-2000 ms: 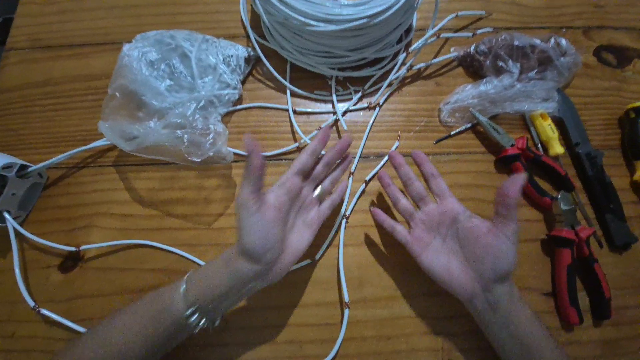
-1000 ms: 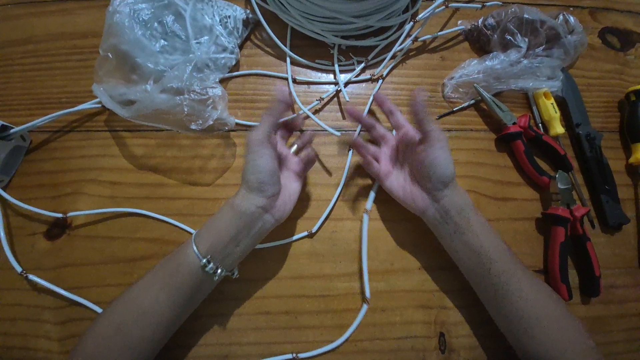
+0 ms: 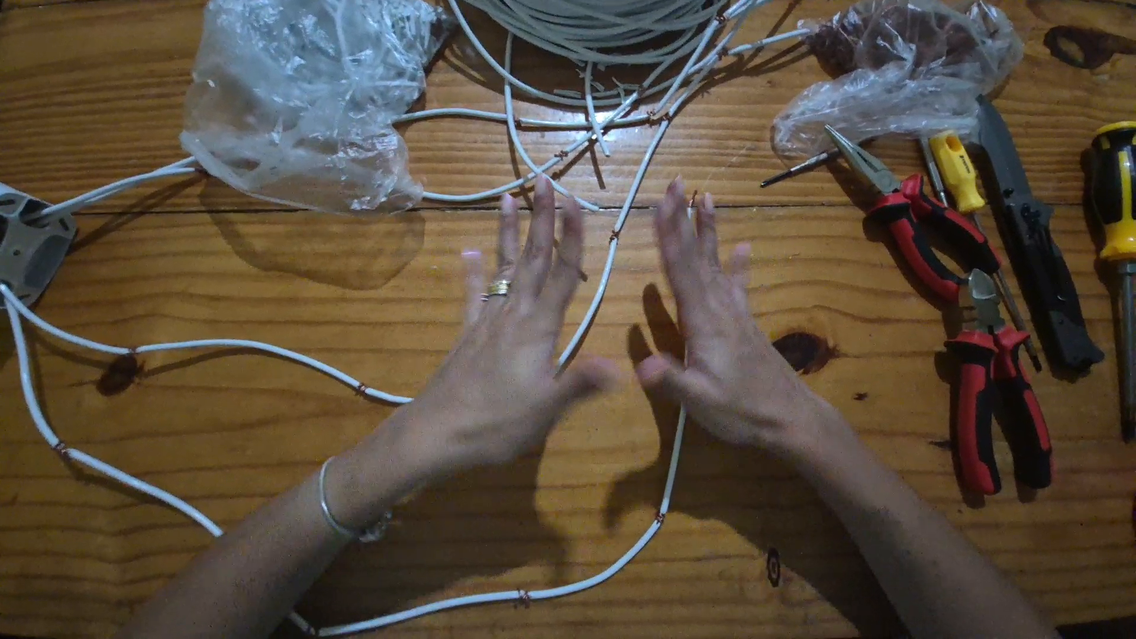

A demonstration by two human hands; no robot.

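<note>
My left hand (image 3: 524,355), palm down with a ring and spread fingers, hovers over the wooden table and holds nothing. To its right my right hand (image 3: 723,355) is also raised, back up and empty, its fingers slightly blurred. White electrical cables (image 3: 586,587) with small copper-coloured wire ties run beneath and around both hands. One of them passes between the hands; parts are hidden under them. A coil of light cable (image 3: 603,35) lies beyond the fingertips. At the left edge, cables enter a grey and white device (image 3: 34,244).
A clear plastic bag (image 3: 302,106) lies at upper left, a smaller bag (image 3: 896,80) at upper right. On the right are long-nose pliers (image 3: 923,222), diagonal cutters (image 3: 994,390), a black utility knife (image 3: 1034,240), a small yellow-handled screwdriver (image 3: 958,173) and a larger screwdriver (image 3: 1120,195).
Both hands have turned from palms showing to backs showing, and they remain empty. The tools and bags keep their arrangement.
</note>
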